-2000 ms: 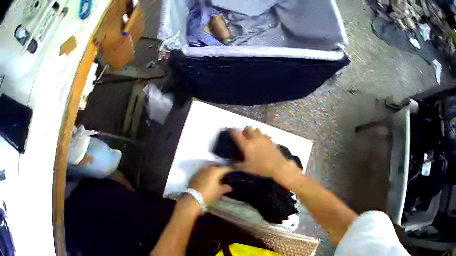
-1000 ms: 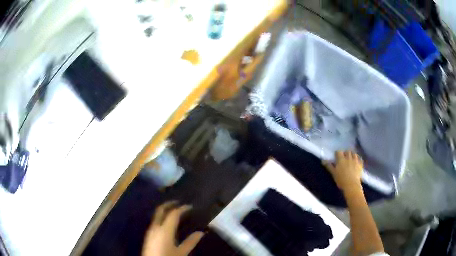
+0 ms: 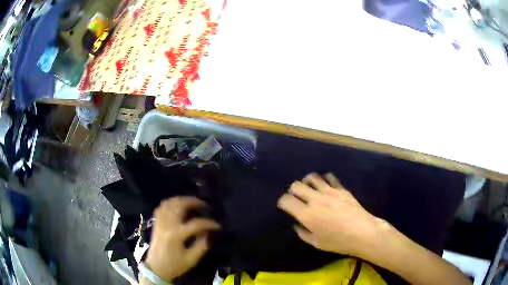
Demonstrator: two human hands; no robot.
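Observation:
A jagged heap of black cut fabric pieces (image 3: 133,181) with pointed ends lies in and over a light plastic bin (image 3: 153,125) at the left, below the table edge. My left hand (image 3: 181,234), with a pale band at the wrist, is at the heap's right side. Its fingers are curved and blurred, and dark cloth behind them hides whether they hold a piece. My right hand (image 3: 328,214) is over the dark cloth on my lap (image 3: 390,195), fingers slightly bent and spread, with nothing visible in it.
The white table (image 3: 334,67) with a wooden edge runs across above my lap. A red-printed tan cover (image 3: 150,50) lies at its left. A dark blue item (image 3: 398,12) is at the table's far side. Blue cloth (image 3: 36,55) hangs at the far left.
The view has swung left, from the grey bin and the white board with black pieces to the jagged heap. My left hand is now beside that heap; my right hand has left the grey bin's rim.

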